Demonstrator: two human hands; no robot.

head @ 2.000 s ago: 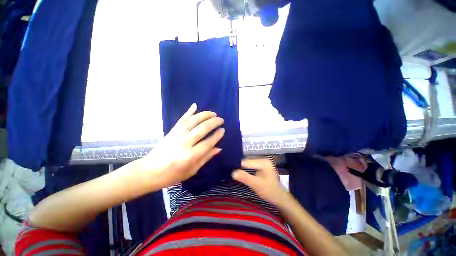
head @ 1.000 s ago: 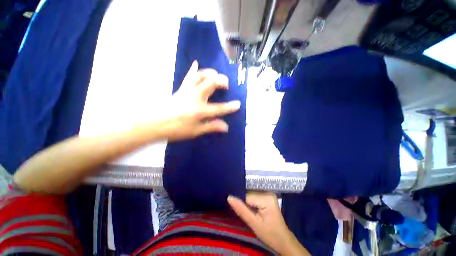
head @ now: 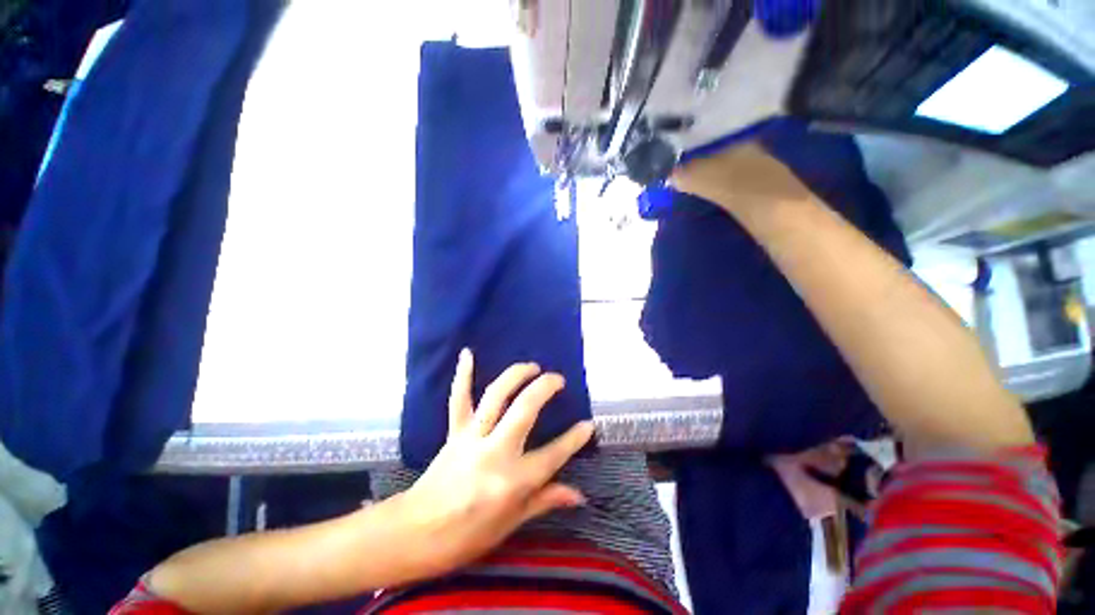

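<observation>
A long navy cut piece (head: 486, 240) lies flat on the white table, its right edge at the presser foot (head: 564, 198) and its near end at the table's front edge. My left hand (head: 498, 463) rests on its near end, fingers spread, holding nothing. My right arm reaches over the right-hand stack of navy pieces (head: 769, 324). My right hand (head: 714, 174) is beside the machine head (head: 588, 72), near the blue knob (head: 654, 202); its fingers are mostly hidden, so its grip cannot be told.
A navy pile (head: 120, 240) drapes over the table at the left. A measuring strip (head: 288, 449) runs along the front edge. A control panel with a lit screen (head: 991, 90) is at the upper right. More navy cloth (head: 745, 529) hangs below the table.
My right hand has left the near end of the piece and moved up to the machine head. My left hand has slid back toward the table's front edge.
</observation>
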